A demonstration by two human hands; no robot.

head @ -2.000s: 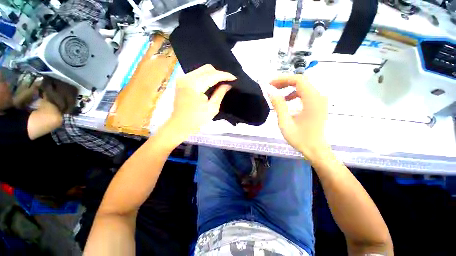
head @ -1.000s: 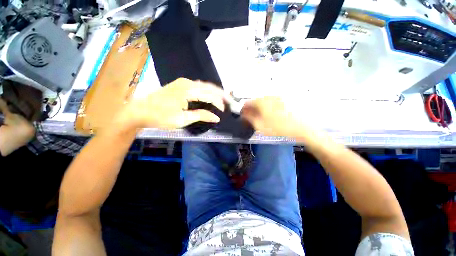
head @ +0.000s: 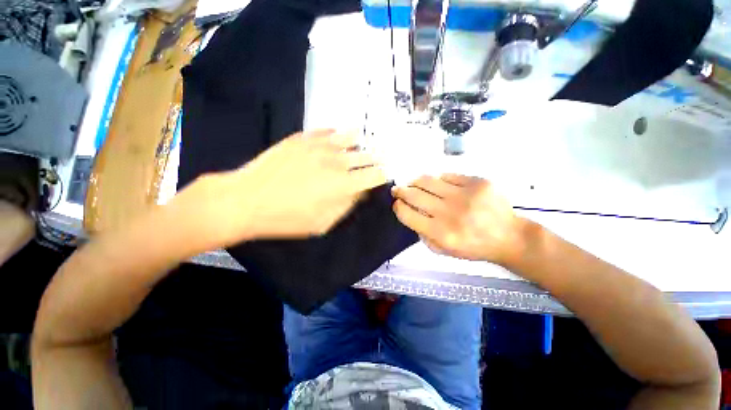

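Note:
A large black cloth panel (head: 232, 120) lies on the white machine table, and its near corner hangs over the front edge. My left hand (head: 312, 184) lies across the cloth, palm down, its fingertips near the cloth's right edge. My right hand (head: 453, 212) has its thumb and fingertips closed on that edge, beside the left fingertips. Whether the left fingers pinch the cloth is hidden. The needle and presser foot area (head: 417, 112) of the sewing machine stands just beyond the fingertips.
A black strip (head: 641, 60) hangs over the machine head at the upper right. A round metal knob (head: 457, 118) is right of the needle. Tape-covered cardboard (head: 132, 128) and a grey machine housing (head: 36, 100) are at the left. The ruler-marked table edge (head: 481, 295) runs in front.
The black cloth has been spread out wider and now reaches over the table edge. Both hands have moved together at its right edge. The view has moved closer to the needle.

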